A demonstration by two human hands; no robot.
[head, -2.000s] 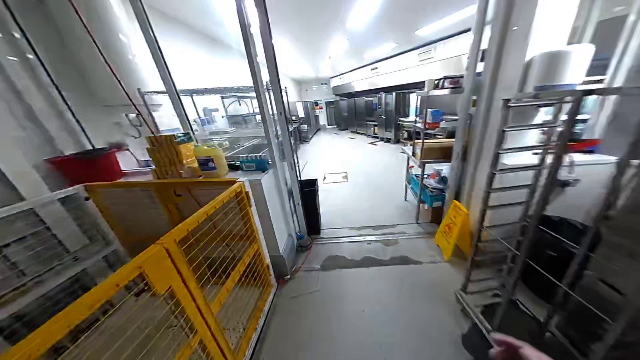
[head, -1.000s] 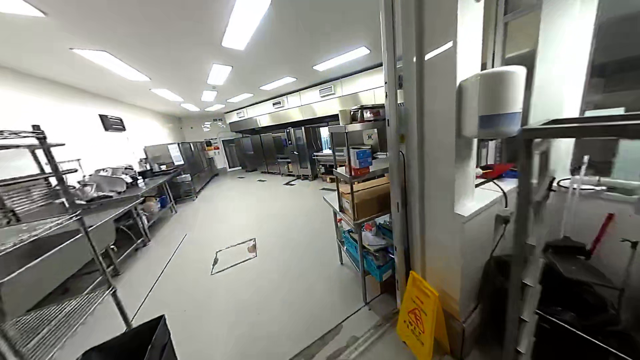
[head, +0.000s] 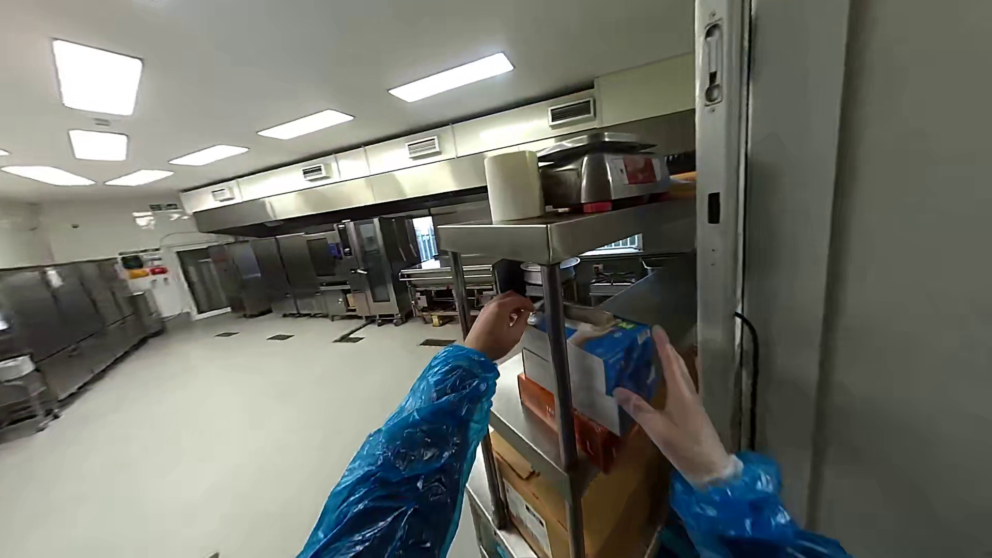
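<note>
A blue and white cardboard box (head: 612,360), its top open with pale material showing, sits on an orange box (head: 570,418) on a shelf of a steel rack. My left hand (head: 502,322), in a blue plastic sleeve, is at the box's left rear corner beside the rack post, its fingers curled; whether it grips anything cannot be told. Around the right side of the blue box, my right hand (head: 678,411) has its fingers and thumb spread, close to or touching the cardboard. That hand seems to wear a thin clear glove.
The rack's top shelf (head: 550,236) carries a white paper roll (head: 514,186) and a steel scale (head: 604,174). A brown cardboard box (head: 535,496) stands below. The metal door frame (head: 721,310) rises close at right. Ovens (head: 376,267) line the far wall.
The view has moved close to the rack inside the doorway. Both my hands have come up to the blue box; only the edge of one hand showed two seconds ago.
</note>
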